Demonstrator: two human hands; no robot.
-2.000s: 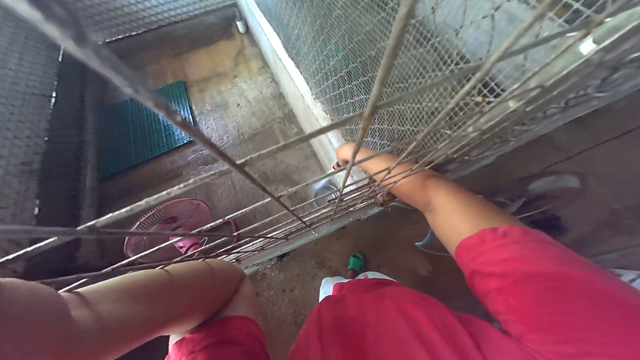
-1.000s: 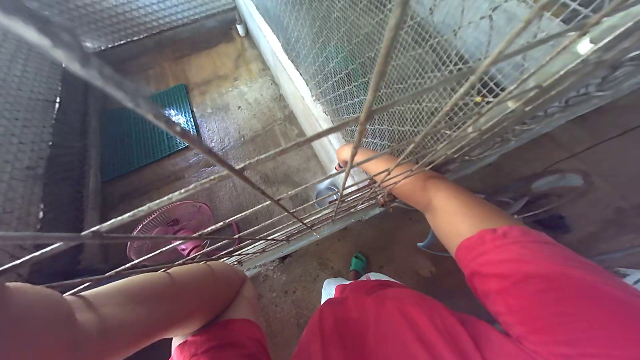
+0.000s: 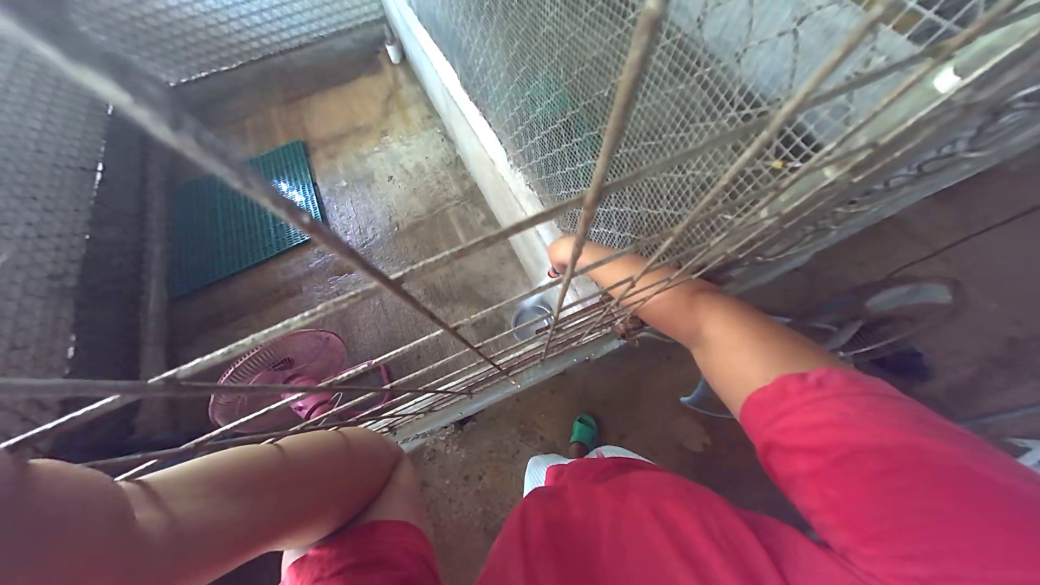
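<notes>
Rusty metal bars (image 3: 605,146) of a gate or cage cross the head view. My right arm reaches through them, and my right hand (image 3: 565,250) bends down beside a low pale wall (image 3: 475,134). Its fingers are hidden, with a small dark and red thing at the wrist or hand. Just below it, a round metal bowl (image 3: 532,317) sits behind the bars. My left forearm lies along the bars at lower left; what may be my left hand (image 3: 57,508) is cut by the frame edge, fingers unseen. A pink fan (image 3: 280,378) stands near that forearm, inside the enclosure.
A teal ribbed mat (image 3: 244,215) lies on the wet concrete floor (image 3: 398,179). Wire mesh (image 3: 601,89) rises above the low wall. A green sandal (image 3: 584,431) shows below me. Right of the bars are a blue-edged object (image 3: 705,402) and a cable (image 3: 967,236).
</notes>
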